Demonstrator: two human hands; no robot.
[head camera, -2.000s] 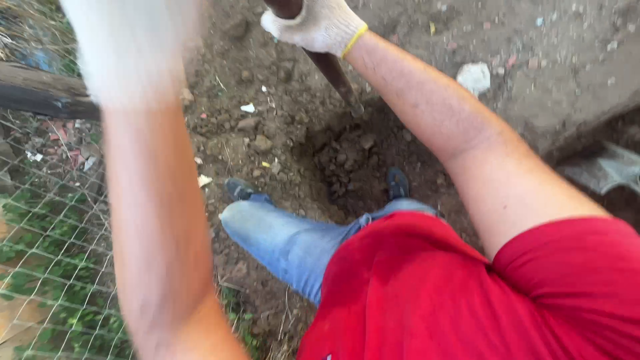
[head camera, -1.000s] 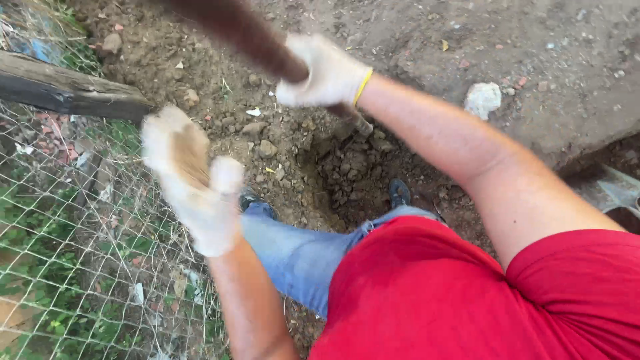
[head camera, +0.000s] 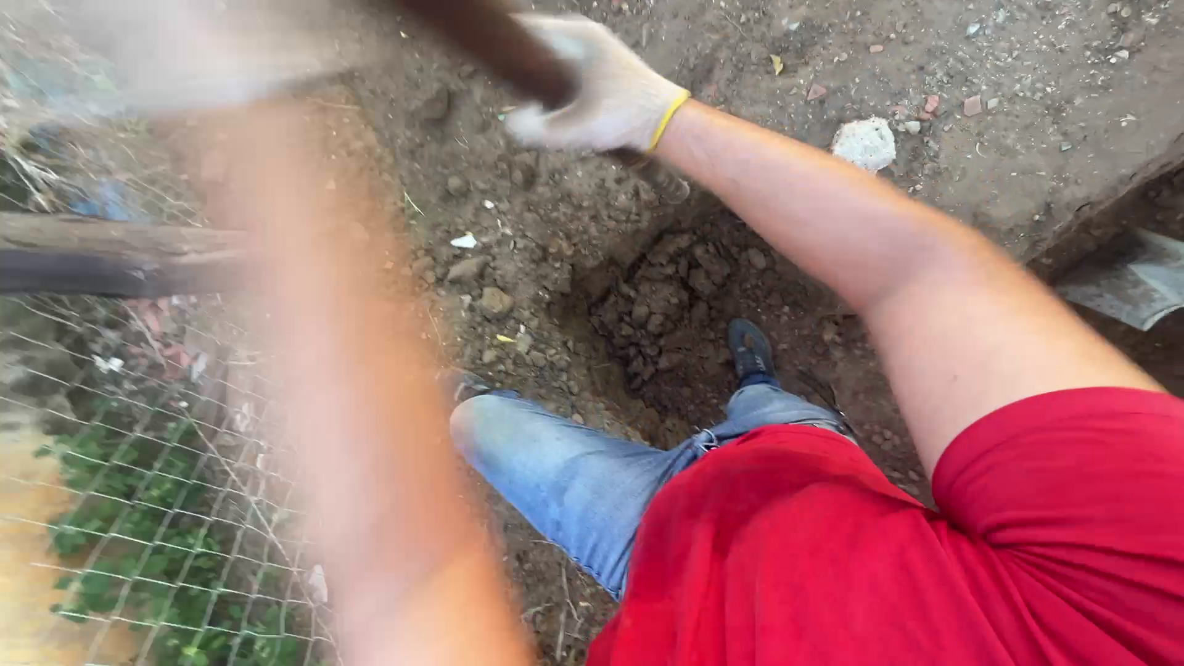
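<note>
My right hand (head camera: 601, 88), in a white work glove with a yellow cuff edge, is closed around a thick brown bar (head camera: 490, 46). The bar runs from the top edge down past the glove, and its lower end is over the edge of a dug hole (head camera: 661, 296) with clods of dark soil in it. At the upper left, my gloved left hand (head camera: 213, 55) is a white blur. Its fingers cannot be made out, nor whether it touches the bar, whose upper part lies outside the view.
My shoe (head camera: 749, 347) stands at the hole's right side, the other leg to its left. A wooden beam (head camera: 120, 254) and wire mesh fence (head camera: 157, 499) are on the left. A pale stone (head camera: 865, 143) lies upper right, a grey sheet (head camera: 1133, 277) in a trench at the right.
My left hand has moved up and away from beside the beam's end, where it was a second ago with its fingers apart. My right hand keeps its hold on the bar.
</note>
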